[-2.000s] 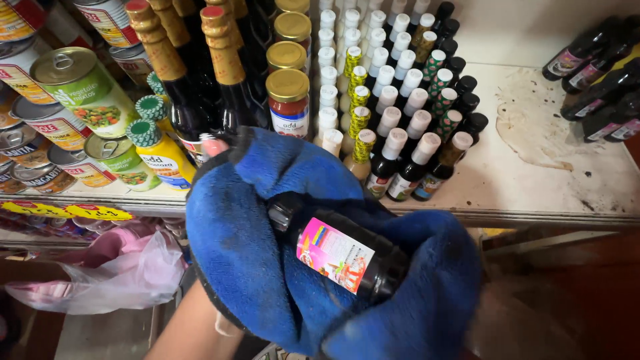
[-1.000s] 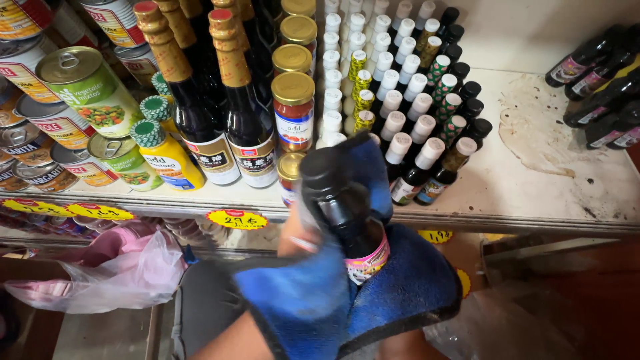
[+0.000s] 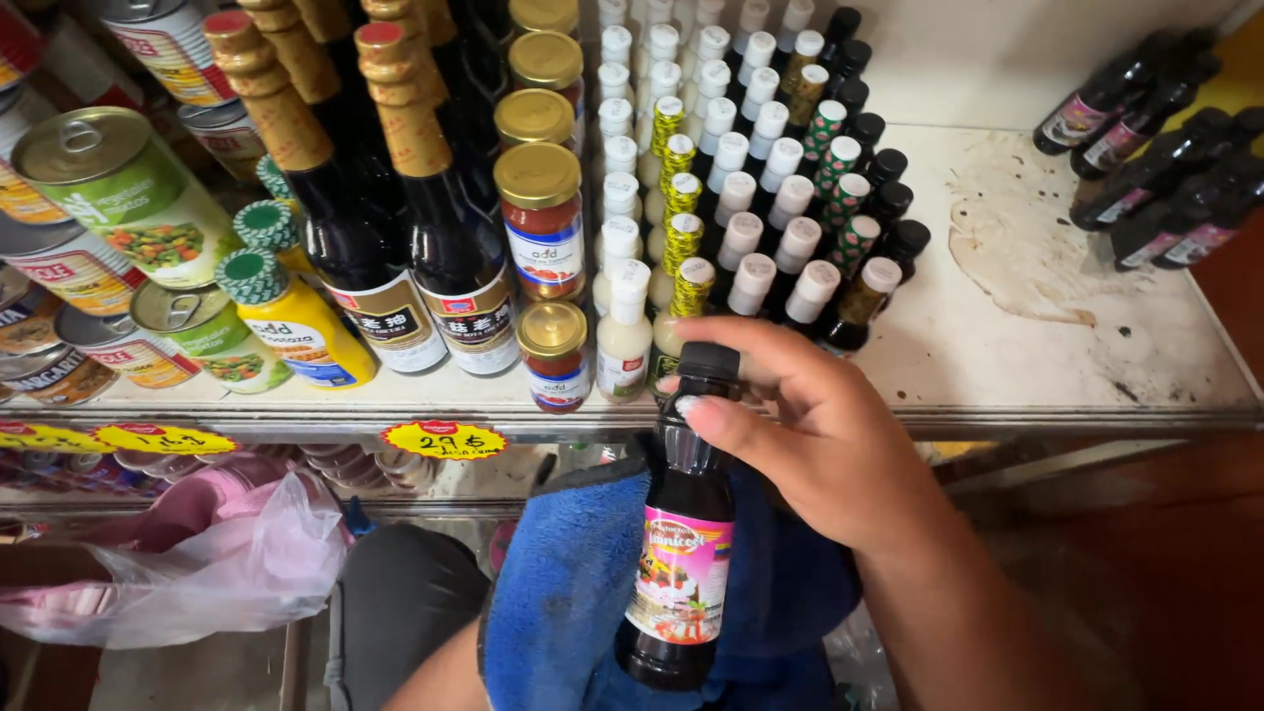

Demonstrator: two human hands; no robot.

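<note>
A dark sauce bottle (image 3: 681, 553) with a black cap and a pink label stands nearly upright in front of the shelf edge. My right hand (image 3: 790, 425) grips it by the neck, thumb and fingers just below the cap. Behind and under the bottle lies a blue cloth (image 3: 563, 583). My left hand is hidden beneath that cloth; only the forearm shows at the bottom, so its grip cannot be seen. Rows of small sauce bottles (image 3: 750, 281) with white, yellow and black caps stand on the shelf just beyond my right hand.
Left on the shelf (image 3: 1037, 380) are tall soy sauce bottles (image 3: 464, 296), gold-lidded jars (image 3: 538, 217), a mustard bottle (image 3: 306, 326) and cans (image 3: 148, 207). More dark bottles (image 3: 1116, 128) stand at the far right beside a stain. A pink item in clear plastic (image 3: 217, 563) lies lower left.
My right hand has come out from the blue cloth and now holds the bottle's neck bare. The bottle, earlier tilted and partly wrapped in the cloth, now shows its whole front.
</note>
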